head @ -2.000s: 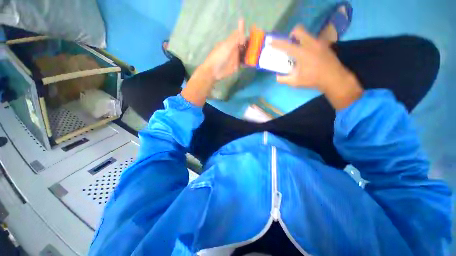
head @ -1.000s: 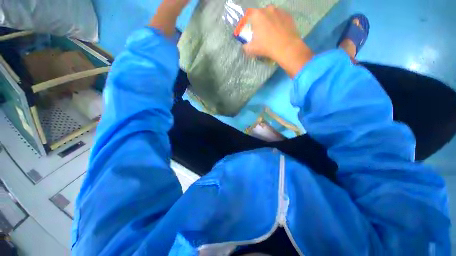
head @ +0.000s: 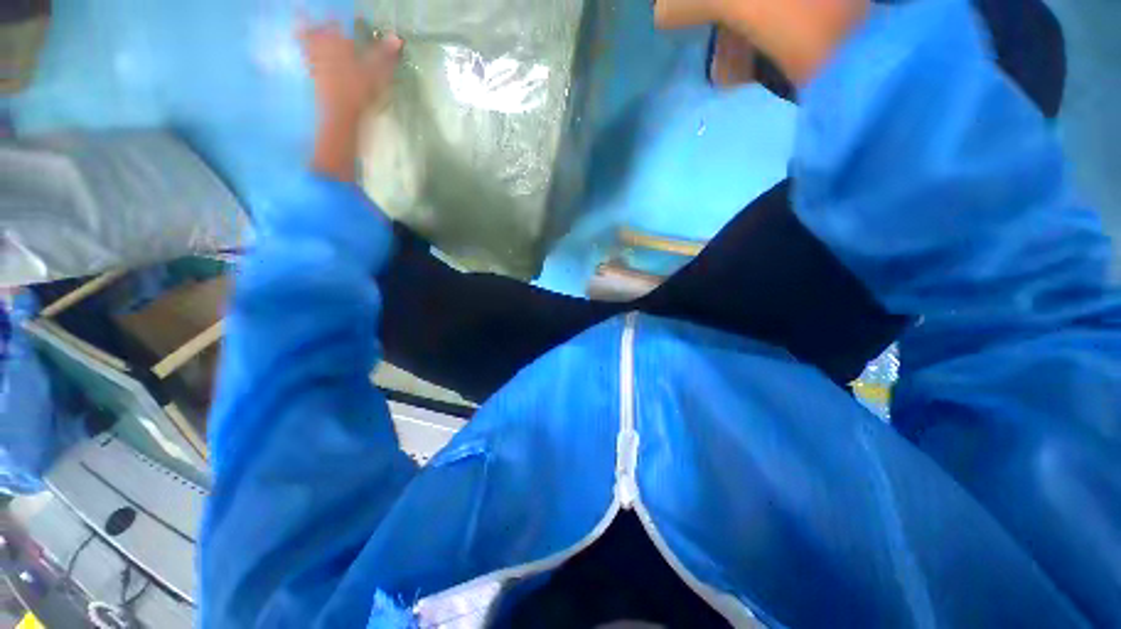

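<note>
The wrapped green parcel (head: 486, 135) lies in front of my knees at the top centre, with white glare on its shiny face. My left hand (head: 350, 74) is at the parcel's left edge, blurred, fingers apart, with nothing seen in it. My right hand (head: 787, 25) is to the right of the parcel, apart from it, cut off by the top edge of the picture. What it holds, if anything, cannot be seen. The orange and white piece is not in view.
At the left are a grey-white sack (head: 117, 203), a wooden-framed stand (head: 184, 350) with brown contents, and a pale grey machine cabinet (head: 135, 504). Pale wooden pieces (head: 658, 242) show between my knees. The floor (head: 688, 148) is glossy blue.
The view has shifted. My left hand has come back into view at the parcel's left edge. My right hand has moved off the parcel to the right, and the orange piece has left the view.
</note>
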